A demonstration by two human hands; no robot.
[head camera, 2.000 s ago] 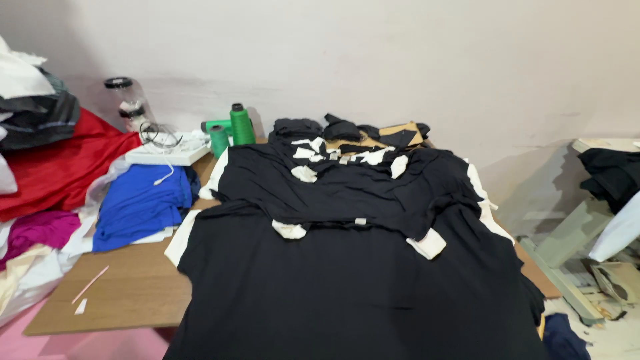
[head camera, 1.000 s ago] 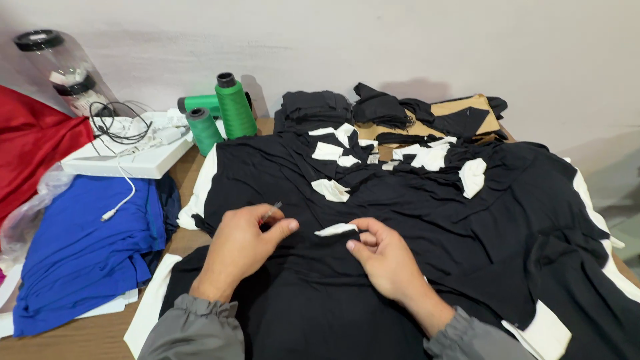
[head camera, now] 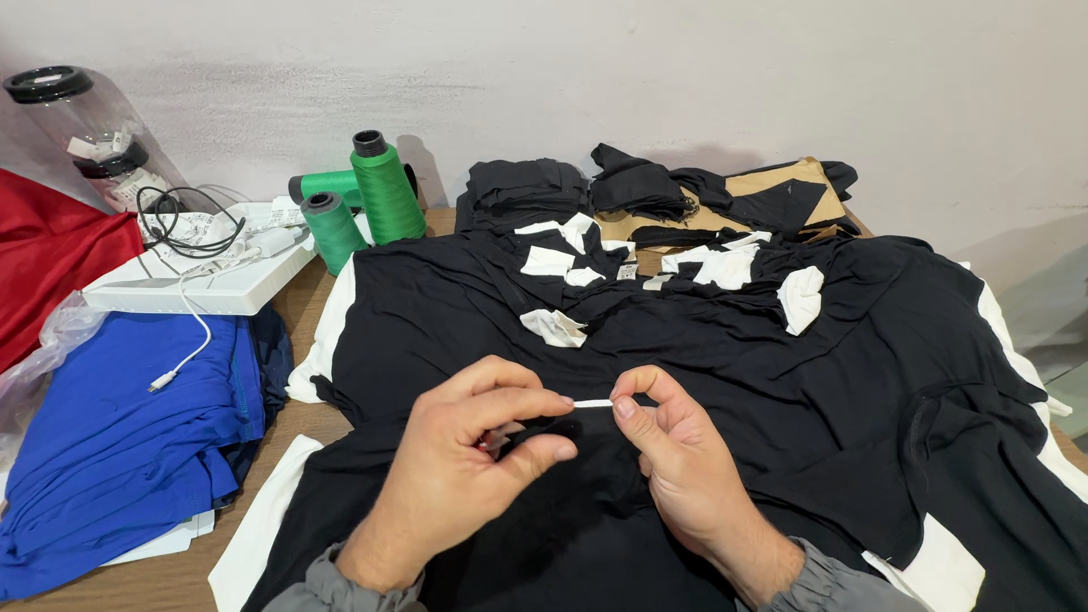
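Observation:
My right hand (head camera: 680, 450) pinches a narrow white strip (head camera: 592, 404) between thumb and fingertips, above black fabric garments (head camera: 680, 365) with white patches. The strip's other end meets the index fingertip of my left hand (head camera: 467, 459), whose thumb stands apart below it. Something small, partly red, is tucked in my left palm, mostly hidden by the fingers; what it is I cannot tell. Behind the hands, a folded white fabric piece (head camera: 554, 328) and another one (head camera: 800, 300) lie on the black cloth.
Green thread cones (head camera: 387, 191) stand at the back, beside a white tray (head camera: 204, 293) with a black cable and a white cable. Blue folded fabric (head camera: 136, 425) lies at the left, with red fabric (head camera: 59, 246) behind. Black scraps and brown card (head camera: 786, 191) rest near the wall.
Neither hand was in view two seconds ago. One second ago they were apart, the right at a white piece; now they meet at the white strip. The view has moved closer.

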